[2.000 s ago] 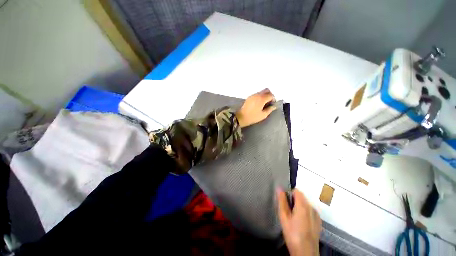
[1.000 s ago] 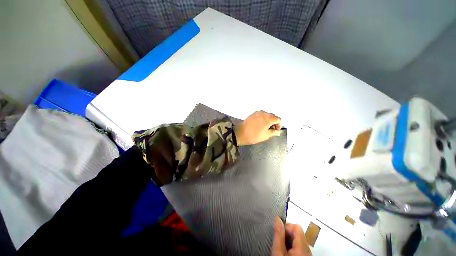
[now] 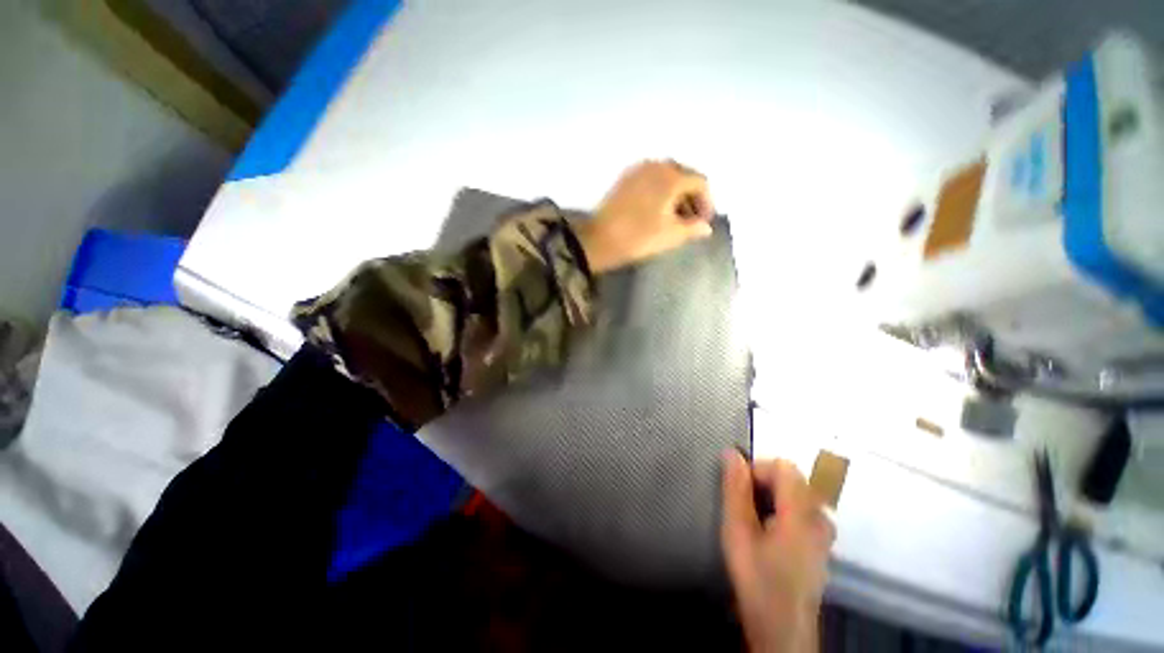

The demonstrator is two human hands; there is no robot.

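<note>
A grey textured cut panel lies on the white table in front of me, its lower part running over the front edge. A thin dark strip shows along its right edge. My left hand, in a camouflage sleeve, pinches the panel's upper right corner. My right hand grips the right edge lower down, thumb on top; its fingers are partly hidden. The panel lies left of the needle area, not under the presser foot.
The white and blue machine head stands at the right. Scissors and a small black tool lie right of my right hand. Brown tape is stuck on the bed. Pale grey cloth hangs at the left over blue.
The dark strip was wider along the edge two seconds ago and is now mostly covered by the panel. Both hands remain at the edge. The camera view has shifted.
</note>
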